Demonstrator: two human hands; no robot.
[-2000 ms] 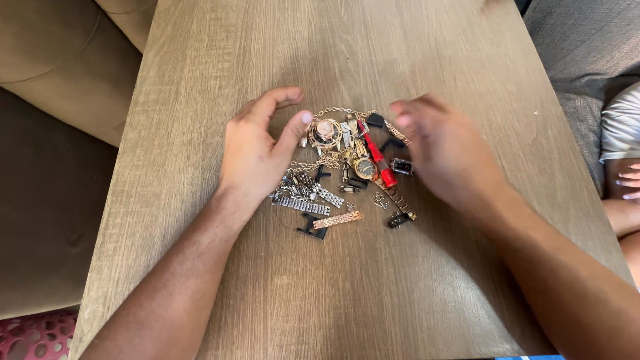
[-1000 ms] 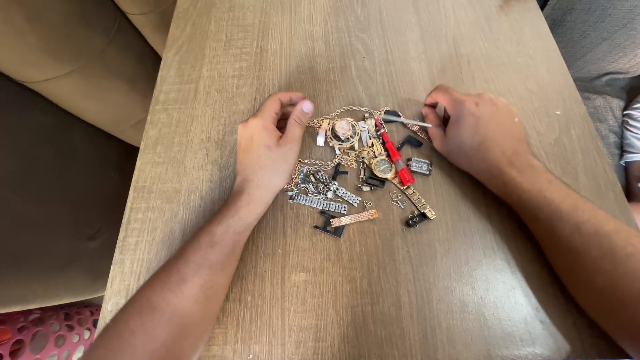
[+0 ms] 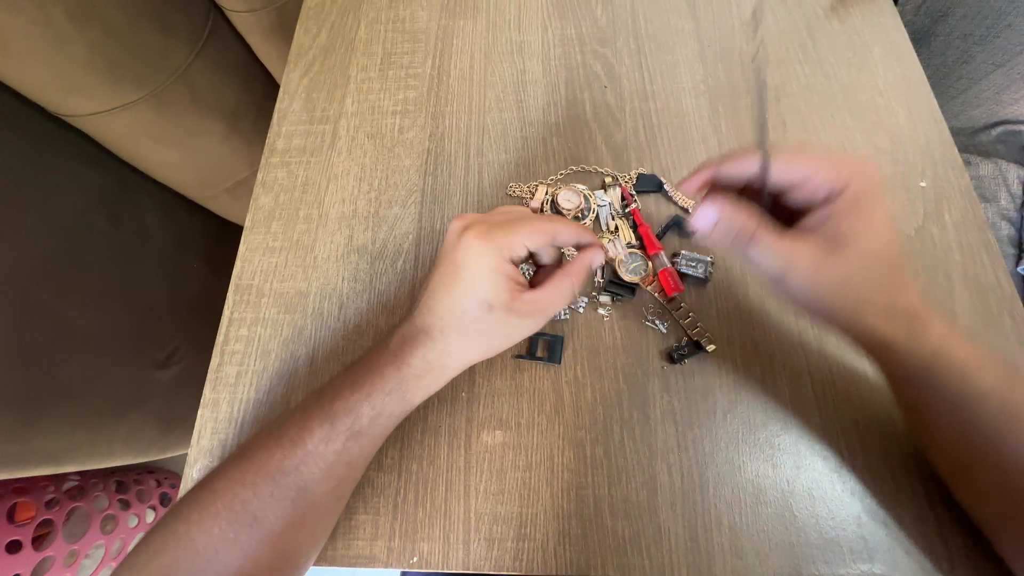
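My left hand [image 3: 512, 280] is over the left part of a pile of watch parts, its thumb and index fingertip close together; whether something small is between them I cannot tell. Blurred, my right hand [image 3: 808, 232] is right of the pile with a thin, long metal tool [image 3: 762, 104] pointing up from it. Between the hands lie a red screwdriver-like tool [image 3: 656, 252], a gold watch with a dark dial [image 3: 634, 266], a rose-gold watch [image 3: 570, 201], a gold chain [image 3: 588, 169] and a small rectangular watch [image 3: 694, 265]. A black plastic piece [image 3: 542, 349] lies below my left hand.
The pile lies on a wood-grain table [image 3: 480, 480]. Near the rectangular watch are a black bent piece [image 3: 674, 227], small loose pins [image 3: 656, 319] and a black clip-like part [image 3: 685, 350]. A brown sofa [image 3: 144, 72] and a pink perforated basket [image 3: 76, 520] are at the left.
My left hand has moved right, over the pile, and now covers much of the silver link straps. The thin tool in my right hand pointed left one second ago and now points up.
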